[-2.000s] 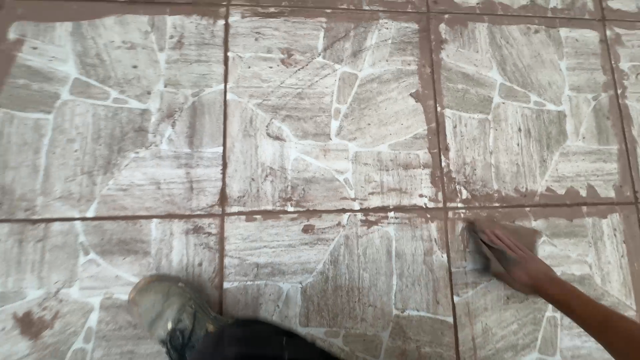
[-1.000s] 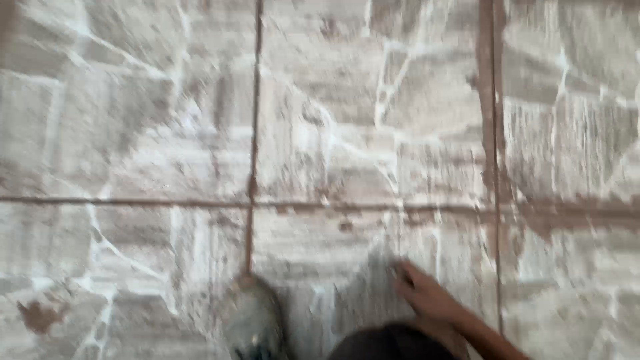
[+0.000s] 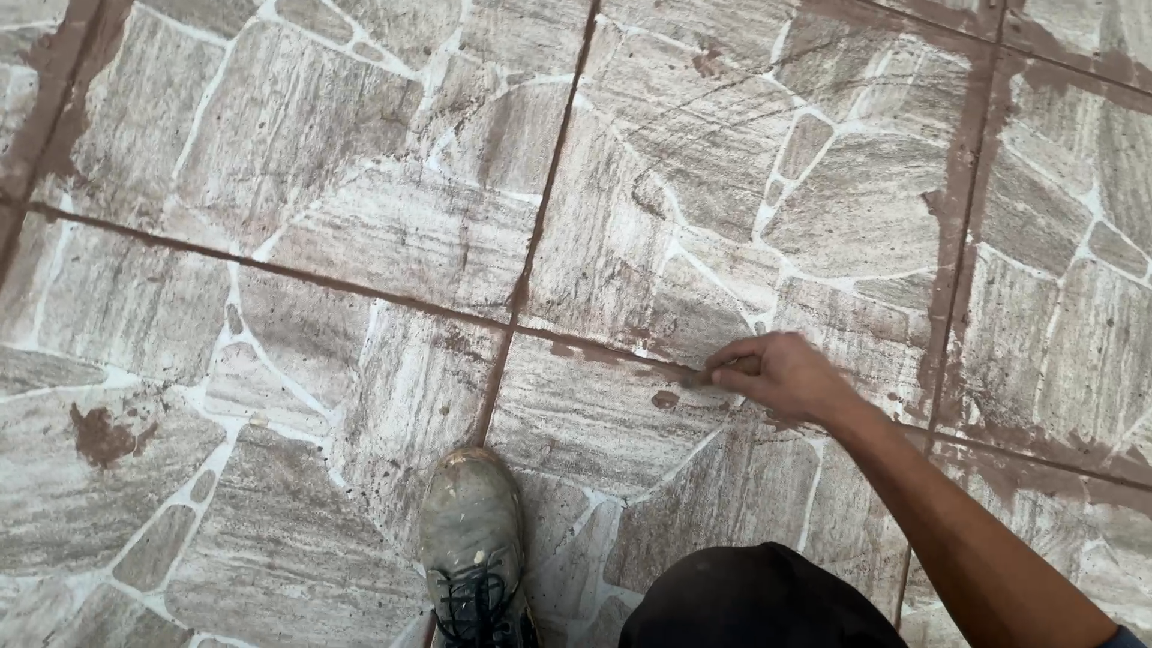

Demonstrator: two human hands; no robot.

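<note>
My right hand (image 3: 783,376) is low over the floor, right of centre, its fingers closed on a small brownish tool (image 3: 720,371) that I cannot identify. The tool's tip touches the brown grout joint (image 3: 621,349) between stone-patterned floor tiles (image 3: 585,409). A small brown grout blob (image 3: 664,399) lies on the tile just left of the hand. Brown grout is smeared along the joint around the fingertips. My left hand is not in view.
A worn, laced shoe (image 3: 472,513) stands on the tiles at the lower middle, beside a dark-clothed knee (image 3: 760,603). A brown grout patch (image 3: 103,436) marks the tile at far left. Wide grout smears (image 3: 956,261) run along the joint at right.
The right hand was flat over a tile at the far right two seconds ago, right of a vertical joint; it is now left of that joint, pinching a small tool. The view has turned.
</note>
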